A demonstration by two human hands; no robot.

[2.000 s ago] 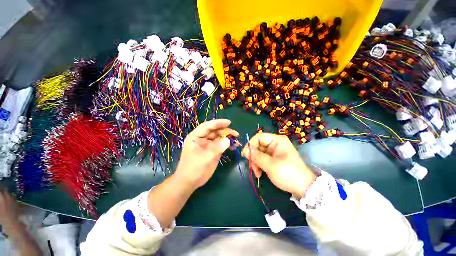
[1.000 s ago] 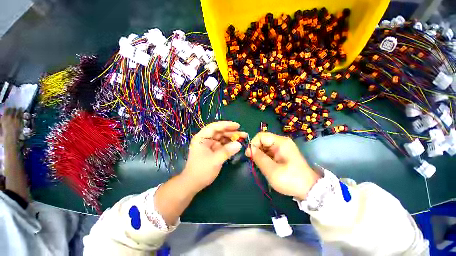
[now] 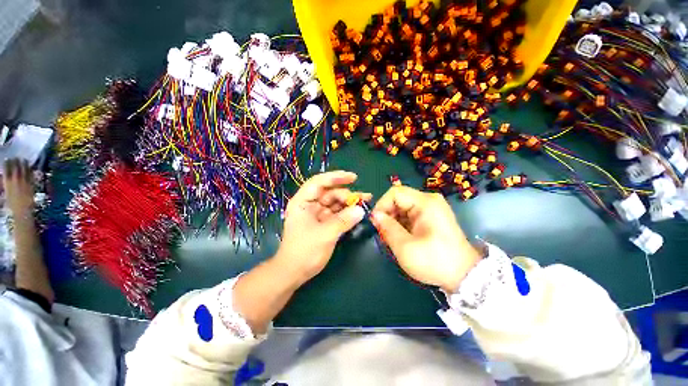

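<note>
My left hand (image 3: 320,219) is pinched on a small black-and-orange connector (image 3: 354,199), which shows as an orange spot between thumb and fingers. My right hand (image 3: 415,230) is close beside it, thumb and forefinger pinched on the thin wires (image 3: 369,212) at the connector. The fingertips hide the wire ends. The wires run down under my right hand to a white connector (image 3: 453,321) at the bench's front edge, partly against my right sleeve.
A yellow bin (image 3: 317,47) spills black-and-orange connectors (image 3: 422,105). Half-finished harnesses (image 3: 234,121) lie left of it, finished harnesses (image 3: 603,113) right. Red wires (image 3: 124,226), yellow wires (image 3: 78,130) and dark wires lie further left. Another person's hand and arm (image 3: 23,219) reach in at far left.
The white connector hanging from the wires has moved right, towards my right sleeve. My hands stay close together. The other person's arm has reached onto the bench at left. The view has shifted slightly.
</note>
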